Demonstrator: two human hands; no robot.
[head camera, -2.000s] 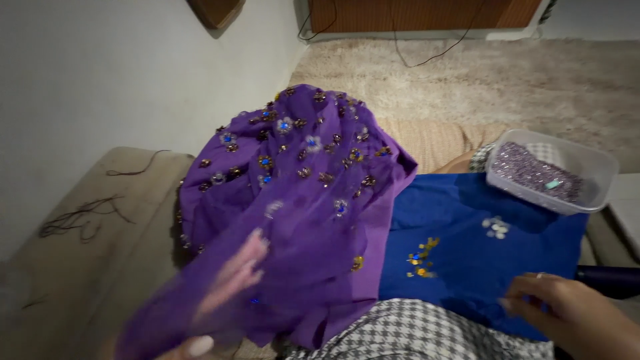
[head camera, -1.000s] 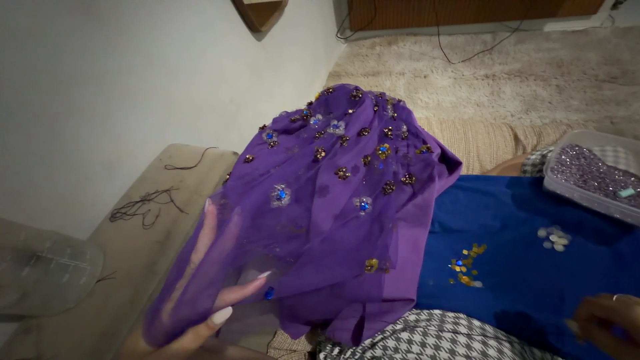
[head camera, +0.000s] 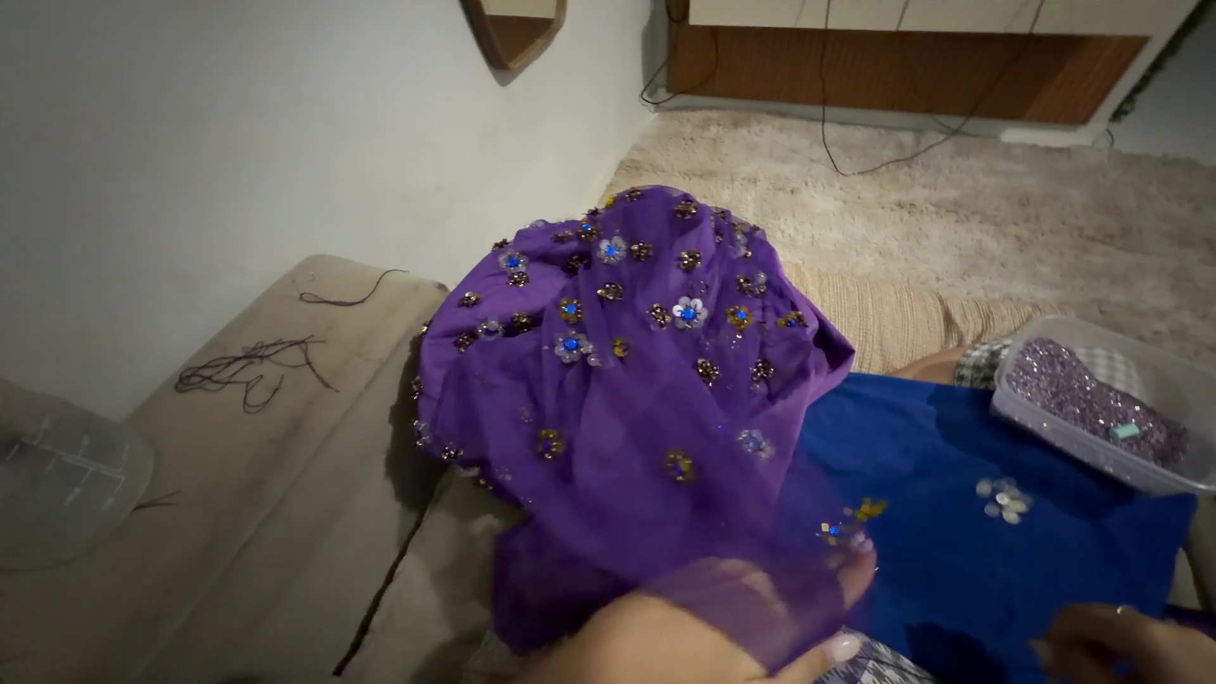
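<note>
Purple tulle fabric (head camera: 627, 408) with beaded and sequined flowers lies bunched in the middle. My left hand (head camera: 731, 608) is under its sheer near edge, fingers apart and blurred, the tulle draped over them. Close to its fingertips, gold sequins (head camera: 866, 510) rest on a blue cloth (head camera: 950, 570). White sequins (head camera: 1004, 500) form a small cluster farther right on that cloth. At the lower right edge is my right hand (head camera: 1126, 646), wearing a ring, its fingers curled over the blue cloth; whether it holds a needle or anything small cannot be seen.
A clear plastic box (head camera: 1021, 418) of purplish beads stands at the right. Dark thread (head camera: 252, 370) lies tangled on the beige sofa arm (head camera: 313, 494) at left, beside a translucent container (head camera: 71, 475). Behind are a shaggy rug (head camera: 912, 209) and hanging cables (head camera: 825, 114).
My left hand has moved right, from the fabric's lower left to beside the gold sequins, carrying the tulle edge over. The purple fabric has bunched up again.
</note>
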